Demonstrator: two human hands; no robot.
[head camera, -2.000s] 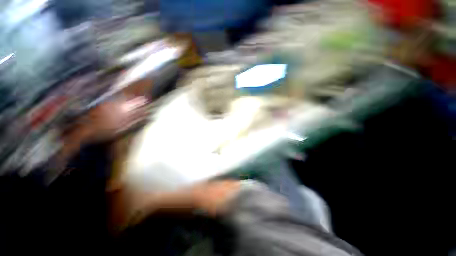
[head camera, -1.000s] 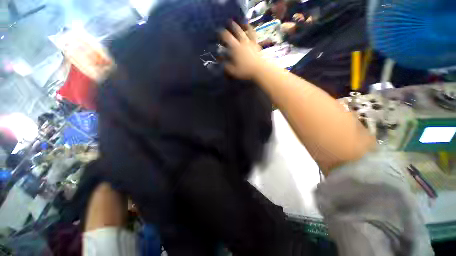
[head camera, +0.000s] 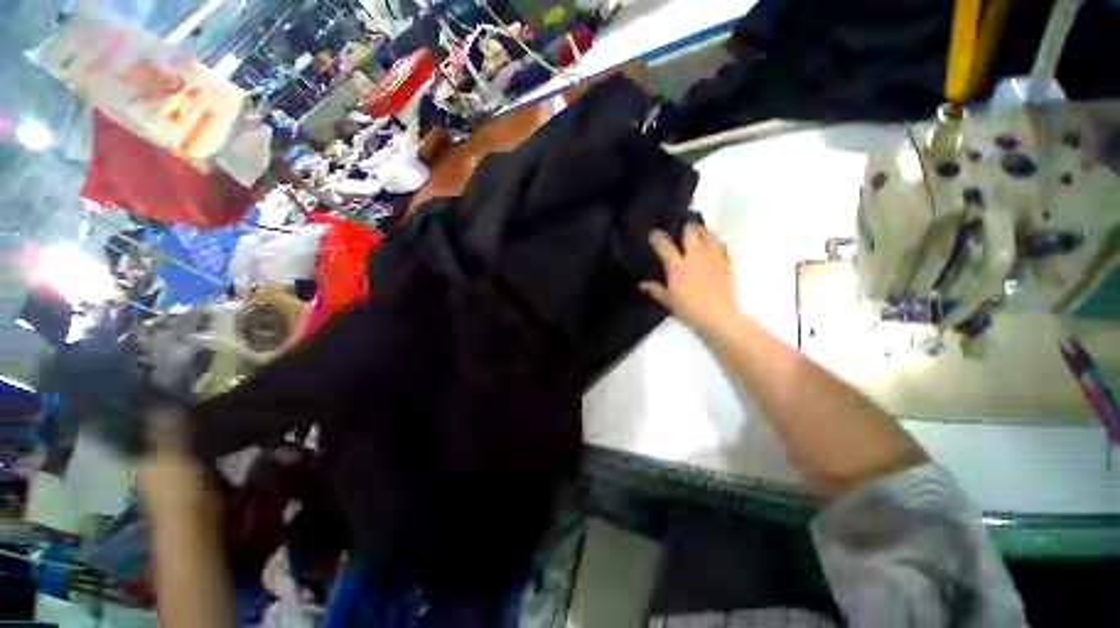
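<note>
A large black garment (head camera: 491, 282) hangs over my lap and the left part of the white table. My right hand (head camera: 694, 276) is at the garment's right edge, with thumb and fingers gripping the cloth there. My left hand (head camera: 166, 436) is blurred at the far left and holds the end of a stretched part of the garment; its fingers do not show clearly. The cream sewing machine head (head camera: 983, 209) stands right of my right hand, with no cloth under its needle area.
Thread snips (head camera: 1091, 386) lie on the machine bed at the right. The white table (head camera: 688, 393) has a green front edge. A red bag (head camera: 344, 264), a blue crate (head camera: 197, 258) and heaped cloth are at the left. More dark cloth (head camera: 835, 61) lies behind the table.
The garment has come down from in front of my view and spread out. My right hand has moved lower onto its right edge; my left hand has come into view at the far left.
</note>
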